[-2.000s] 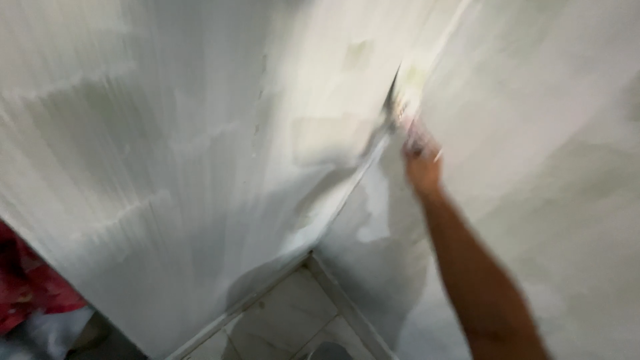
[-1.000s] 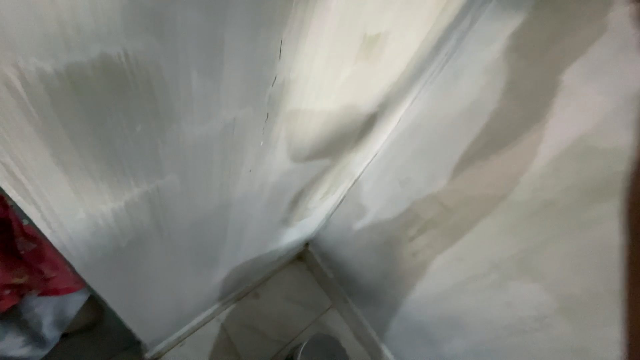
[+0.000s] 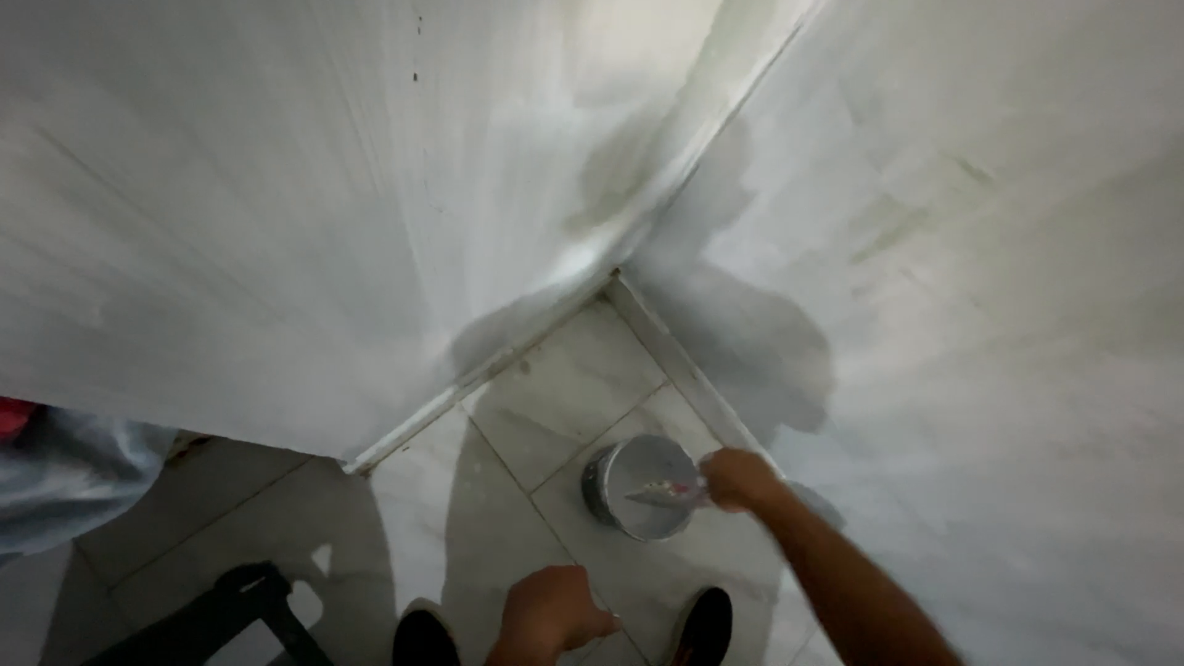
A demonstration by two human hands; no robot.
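My right hand [image 3: 737, 479] is closed around the handle of a putty knife [image 3: 661, 494], whose blade is over the mouth of a round bucket [image 3: 599, 486]. Pale grey paste or paint shows inside the bucket, which stands on the tiled floor near the wall corner. Lower down, between my shoes, my left hand [image 3: 553, 606] has its fingers curled; a small light spot shows at its fingertips, and whether it holds anything is unclear.
Two whitish, patchily coated walls [image 3: 305, 203] meet in a corner above a skirting [image 3: 680, 365]. A dark plastic-like frame [image 3: 217, 615] lies at lower left, below a pale sheet [image 3: 83, 472] and red material. My dark shoes [image 3: 705, 624] are on the floor tiles.
My right hand with the putty knife has come down from the wall corner to the bucket. My left hand has come into view. The view has tilted down.
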